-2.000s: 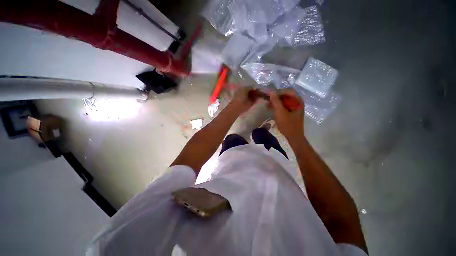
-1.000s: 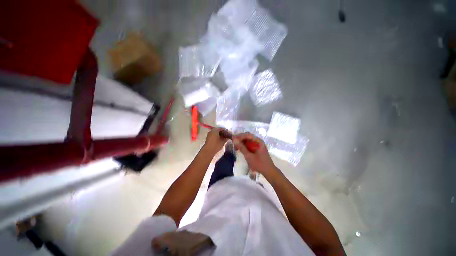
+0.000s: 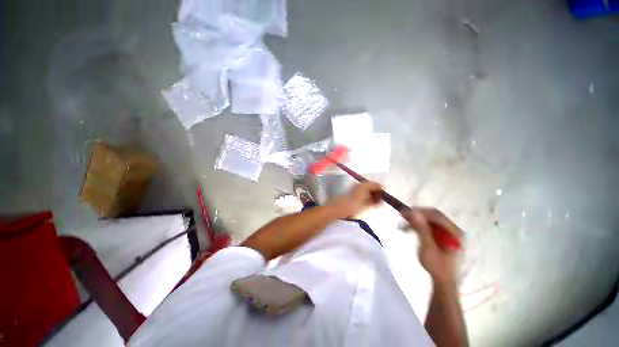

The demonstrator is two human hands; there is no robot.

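Note:
A broom has a red-orange head (image 3: 329,160) on the floor at the edge of the plastic sheets. Its dark-red handle (image 3: 396,203) runs down to the right. My left hand (image 3: 366,194) is closed around the middle of the handle. My right hand (image 3: 434,237) is closed around it near the red end grip; it is slightly blurred. Clear, whitish plastic packaging (image 3: 254,78) lies in a heap on the floor, with white flat pieces (image 3: 370,152) right beside the broom head.
A brown cardboard box (image 3: 117,177) stands on the floor at the left. A red cabinet-like block (image 3: 37,278) and a dark red pipe (image 3: 102,288) are at the lower left. A blue object (image 3: 594,7) is at the top right. Small scraps lie on the floor at the right.
The view has turned, so the plastic heap shows further left. The broom head has gone from left of my hands to up against the white pieces, and my hands are further apart on the handle.

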